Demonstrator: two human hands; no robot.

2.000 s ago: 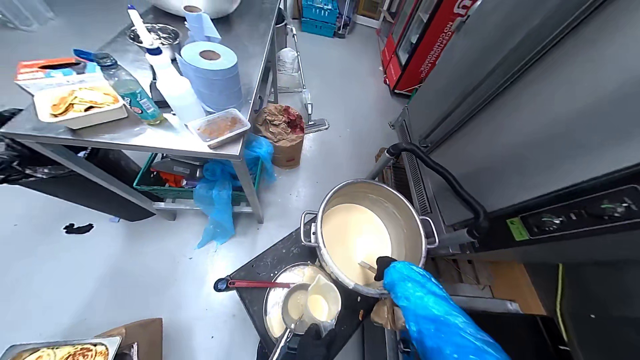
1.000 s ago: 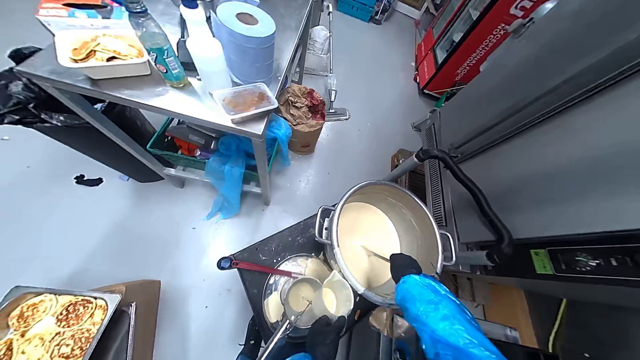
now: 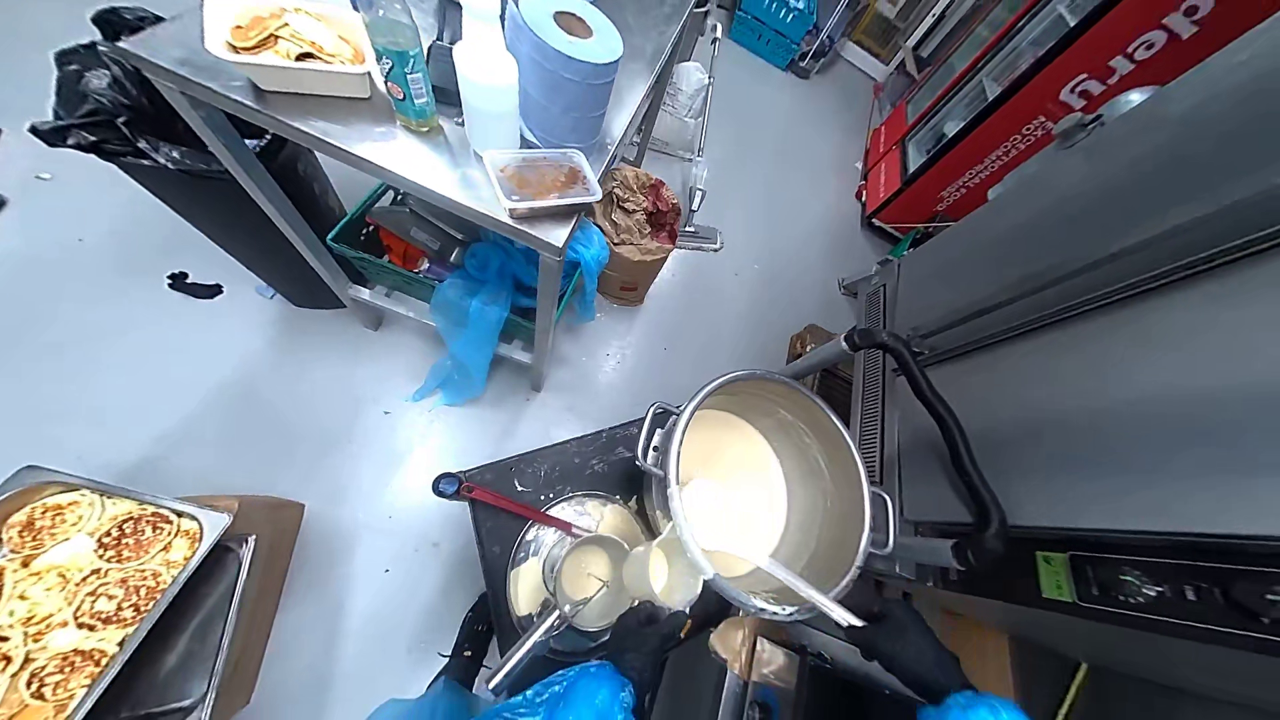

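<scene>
A large steel stockpot [image 3: 865,470] of pale batter stands tilted in view. My right hand [image 3: 905,640], in a black glove and blue sleeve cover, grips the end of a metal utensil handle [image 3: 800,590] that crosses the pot's lower rim; its far end is by the batter. My left hand [image 3: 645,635], also black-gloved, is around the lower side of a translucent plastic jug [image 3: 665,570] with batter in it. Beside the jug, a round metal vessel with a long handle [image 3: 530,645] holds batter, over a larger round bowl [image 3: 518,560] with a red-handled utensil [image 3: 515,503] across it.
A black stand [image 3: 560,465] lies under the bowl. At lower left is a steel tray [image 3: 215,525] of browned pancakes. A steel table [image 3: 455,180] bears a blue paper roll [image 3: 565,80], bottles and tubs. A paper sack [image 3: 630,260] stands on the floor. Steel equipment [image 3: 1100,400] borders the right.
My right hand has moved from over the pot to outside its lower right rim, drawing the utensil handle with it. My left hand stays by the jug. The view has shifted.
</scene>
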